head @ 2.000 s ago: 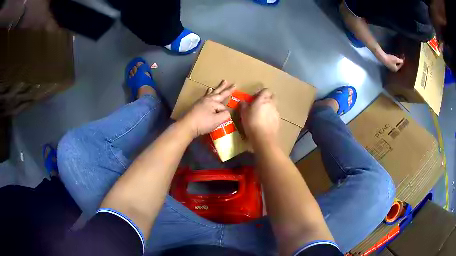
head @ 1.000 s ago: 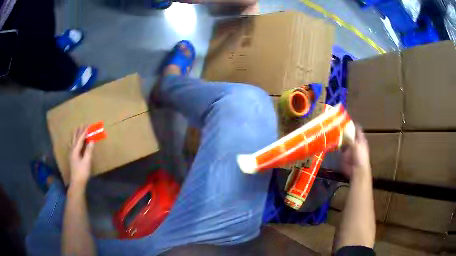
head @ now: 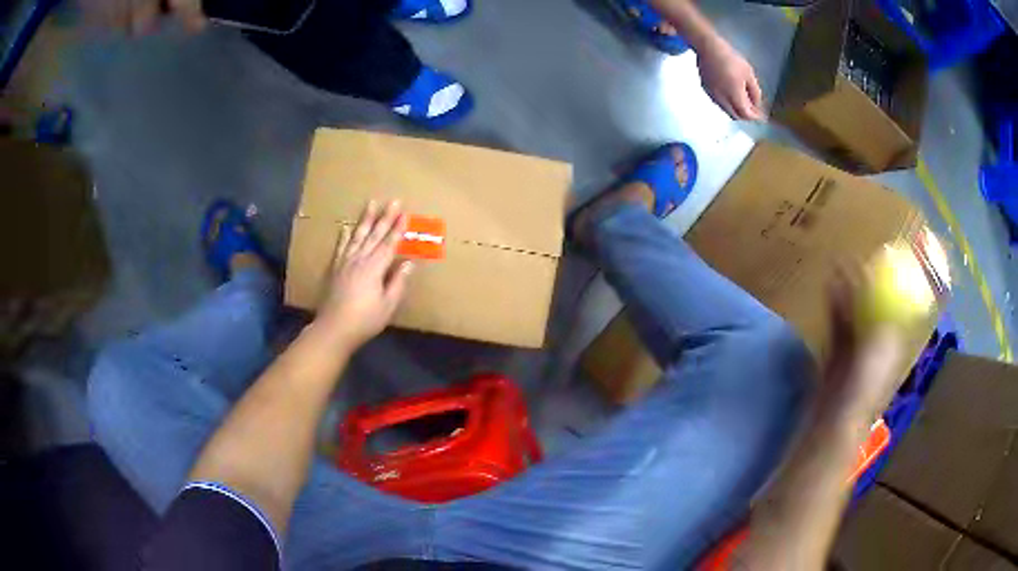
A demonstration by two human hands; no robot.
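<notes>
A closed brown carton lies on the floor between the feet, its top seam running across. A small red-orange label sits on the seam near the middle. My left hand rests flat on the carton top with fingers spread, just left of the label, holding nothing. My right hand is raised over the cartons at the right and is blurred. It holds a bright yellow tape roll, also blurred; any dispenser on it cannot be made out.
A red plastic stool stands between my legs. Stacked flat cartons lie at the right, with brown cartons lower right. An open carton stands upper right near another person's hand. Another person's slippered foot is beyond the carton.
My right hand has let go of the label sheets and taken up the tape roll. The label lies on the carton with my left hand still beside it. The view has swung back left.
</notes>
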